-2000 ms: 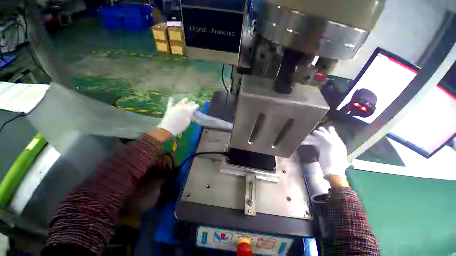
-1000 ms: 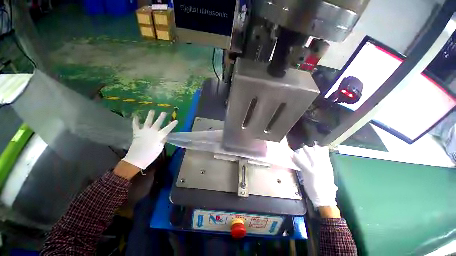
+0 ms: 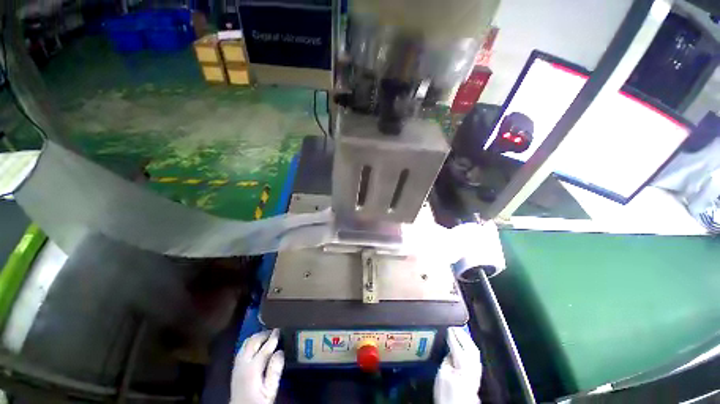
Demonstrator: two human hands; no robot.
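The silver ultrasonic horn (image 3: 387, 173) stands low over the fixture on the base plate (image 3: 328, 276). The protective film strip (image 3: 189, 233) sweeps in from the left and runs under the horn to the white film take-up roll (image 3: 479, 248) at right. The film hides whatever is in the fixture. The fixture clamp bar (image 3: 369, 276) sticks out in front. My left gloved hand (image 3: 257, 367) rests at the left lower side of the base. My right gloved hand (image 3: 458, 368) rests at the right lower side. Neither visibly holds anything; their undersides are hidden.
The control panel (image 3: 395, 345) with its red emergency stop (image 3: 368, 357) lies between my hands. A metal rod (image 3: 505, 335) runs below the roll. The green conveyor belt (image 3: 600, 292) is at right. The ultrasonic generator (image 3: 286, 35) stands behind.
Both hands have moved from the film beside the horn down to the sides of the base. The film now covers the fixture, where the black adapter showed earlier. The view has shifted.
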